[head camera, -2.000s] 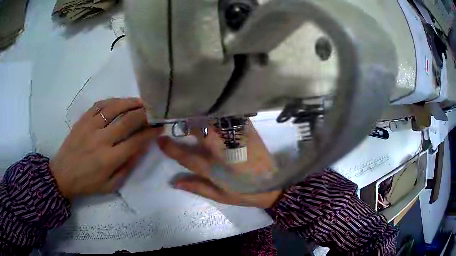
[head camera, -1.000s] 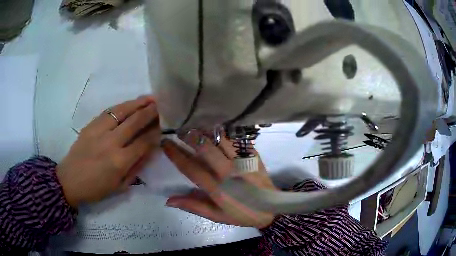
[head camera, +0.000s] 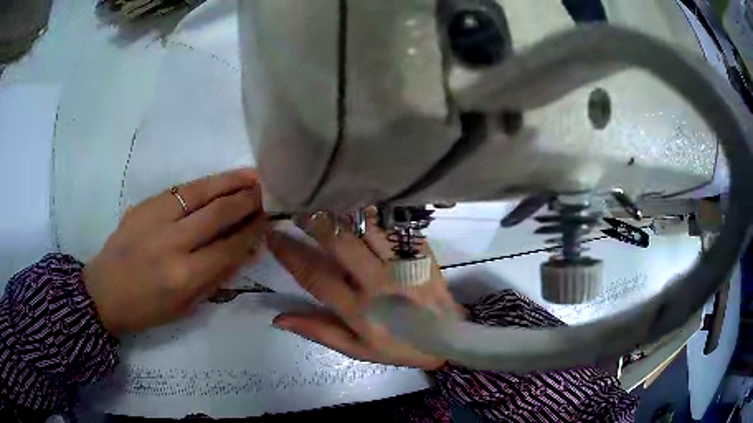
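Observation:
A thin white fabric panel with a curved edge lies on the pale table, left of and under the cream sewing machine head. My left hand, with a ring, rests on it, fingers close together; its fingertips meet the head's lower left edge, so their grip is unclear. My right hand lies flat under the head, thumb apart from the fingers, partly hidden by tension parts and a grey loop. A small dark brownish sliver shows beside my left hand. The needle area is mostly hidden.
Ribbed tension knobs hang at the head's front. Black snips lie right of the machine. Khaki pieces are at the top left. Part of a pale-edged drawer shows at lower right. A printed ruler runs along the table front.
The machine head sits further right in view. The fabric's curved edge left of the head has shifted and changed shape. The brownish sliver shows more clearly. Both hands stay near the needle area.

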